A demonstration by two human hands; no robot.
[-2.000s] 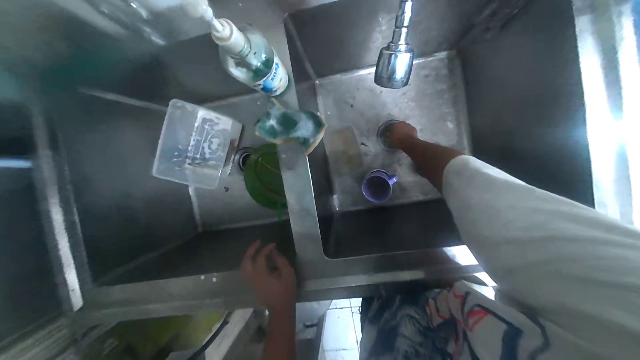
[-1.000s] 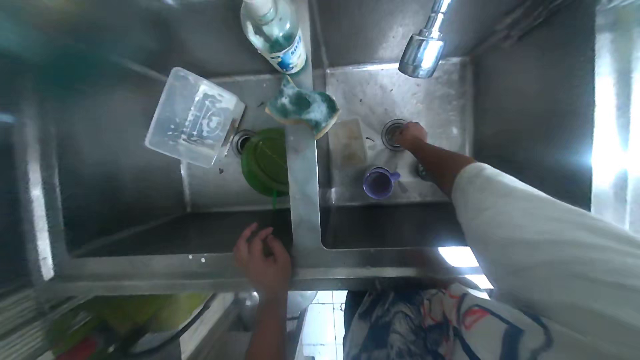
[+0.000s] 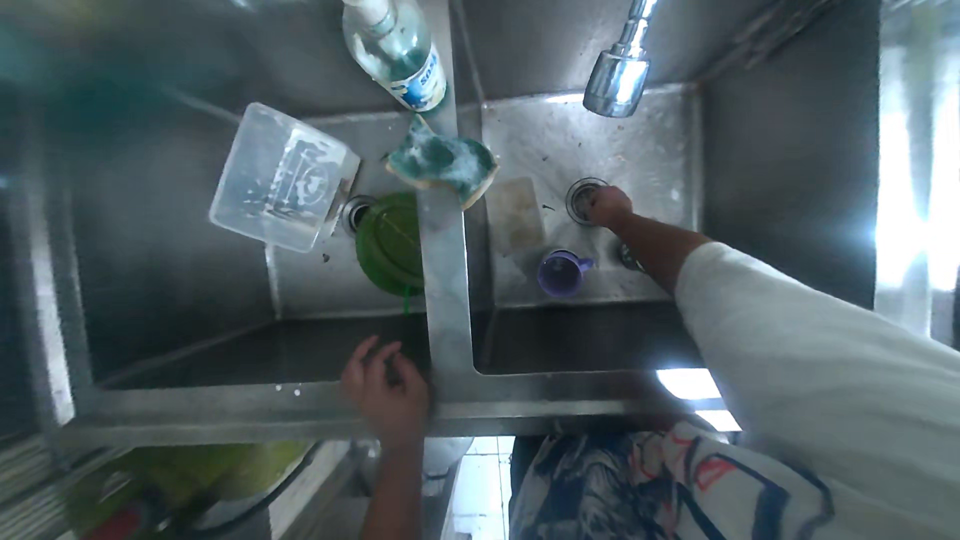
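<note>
My right hand [image 3: 609, 207] reaches down to the drain strainer [image 3: 583, 201] in the floor of the right steel basin, its fingertips hidden at the strainer's edge. Below it stands a purple mug [image 3: 561, 273], and a small round dark object [image 3: 630, 256] shows partly behind my forearm. To the left lies a flat tan rectangular piece [image 3: 515, 213]. My left hand [image 3: 386, 386] rests at the front rim of the left basin, fingers loosely curled and apart, holding nothing. A soapy green sponge [image 3: 444, 159] lies over the divider between the basins.
A plastic bottle [image 3: 397, 56] stands behind the sponge at the divider. The left basin holds a clear plastic container [image 3: 281, 180], tilted, and a green round lid or dish [image 3: 391, 244] beside its drain [image 3: 358, 215]. A chrome faucet head [image 3: 617, 81] hangs over the right basin.
The view has shifted slightly. My right hand stays at the drain strainer, and my left hand stays near the front rim.
</note>
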